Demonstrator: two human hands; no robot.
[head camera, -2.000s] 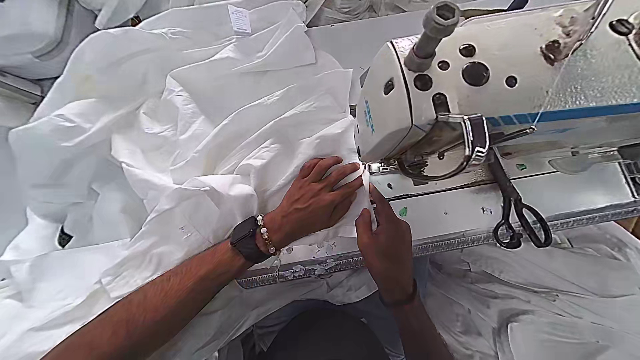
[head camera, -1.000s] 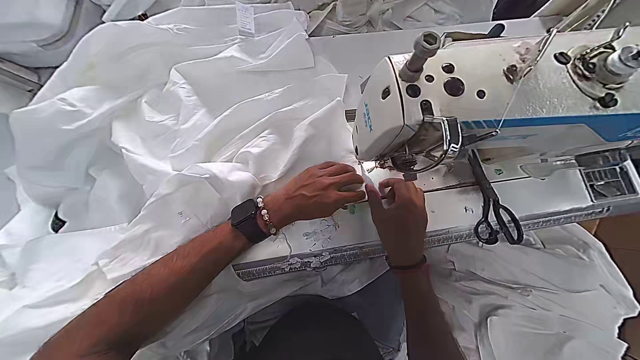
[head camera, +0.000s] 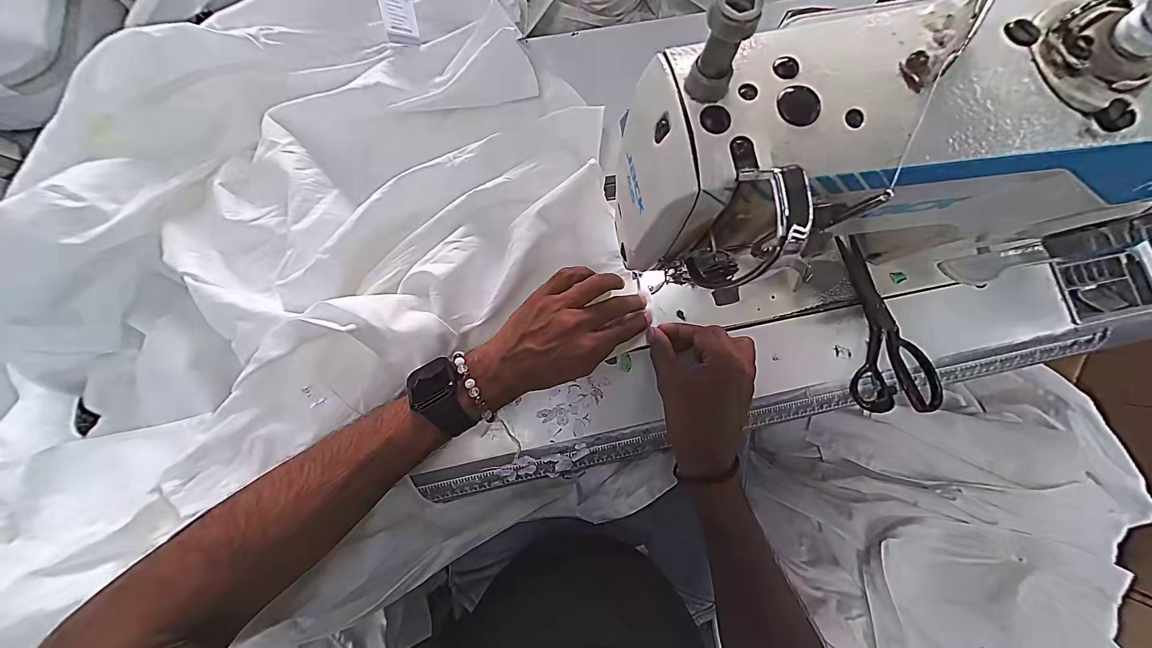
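Observation:
A large white fabric (head camera: 360, 207) lies in folds over the table left of a white Jack sewing machine (head camera: 666, 171). Its right edge runs to the lit presser foot (head camera: 657, 281). My left hand (head camera: 567, 333), with a black watch and a bead bracelet at the wrist, rests on the fabric edge, fingers just left of the foot. Close in front of the foot, my right hand (head camera: 706, 387) pinches the fabric's edge between thumb and index finger. The fingertips of both hands nearly meet. The needle itself is too small to make out.
Black-handled scissors (head camera: 886, 342) lie on the machine bed to the right, their handles over the ruler strip (head camera: 801, 409) at the front edge. More white fabric (head camera: 972, 504) hangs below at the right. A thread (head camera: 918, 135) runs down across the machine head. Small scraps lie near the ruler.
Two seconds ago my left hand lay spread on the fabric; its fingers are now closer together at the edge. More of the table's front shows bare of fabric. The view has shifted slightly.

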